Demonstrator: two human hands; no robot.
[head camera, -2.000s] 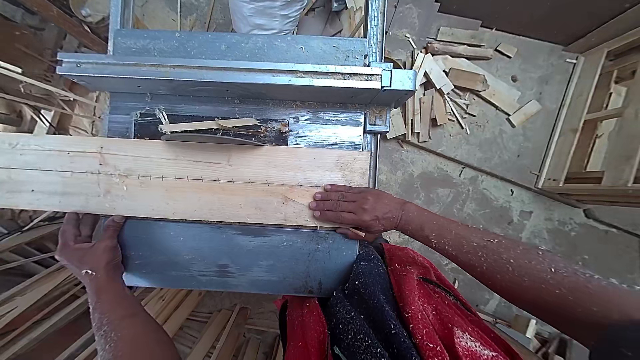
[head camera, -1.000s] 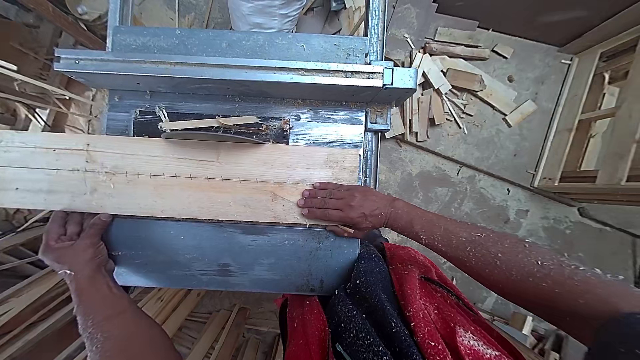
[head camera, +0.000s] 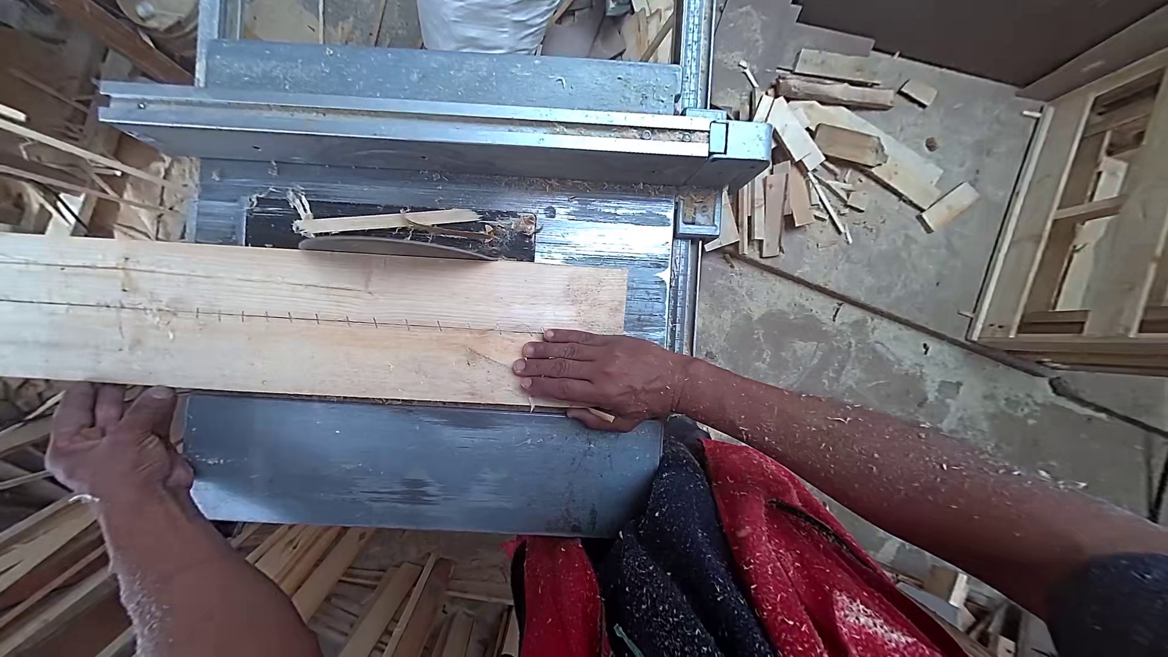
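A wide wooden board (head camera: 274,319) with a lengthwise line and short cross marks lies on the metal table of a table saw (head camera: 420,465). Its right end is on the table; its left end runs out of view. My right hand (head camera: 602,379) rests on the board near that end, fingers over the face and thumb at the near edge. My left hand (head camera: 119,443) holds the near edge at the left, its fingertips hidden under the board. Right behind the board's far edge shows the saw blade (head camera: 397,247), with a thin wood offcut (head camera: 388,221) beyond it.
The metal rip fence (head camera: 411,132) crosses the table behind the blade. Wood offcuts (head camera: 858,151) lie on the concrete floor at the right, near a wooden frame (head camera: 1086,210). Many wood strips (head camera: 365,584) lie below the table. A white sack (head camera: 484,23) is at the top.
The board has slid to the left across the table, and both my hands have moved left with it. The fence and the offcut by the blade stay where they were.
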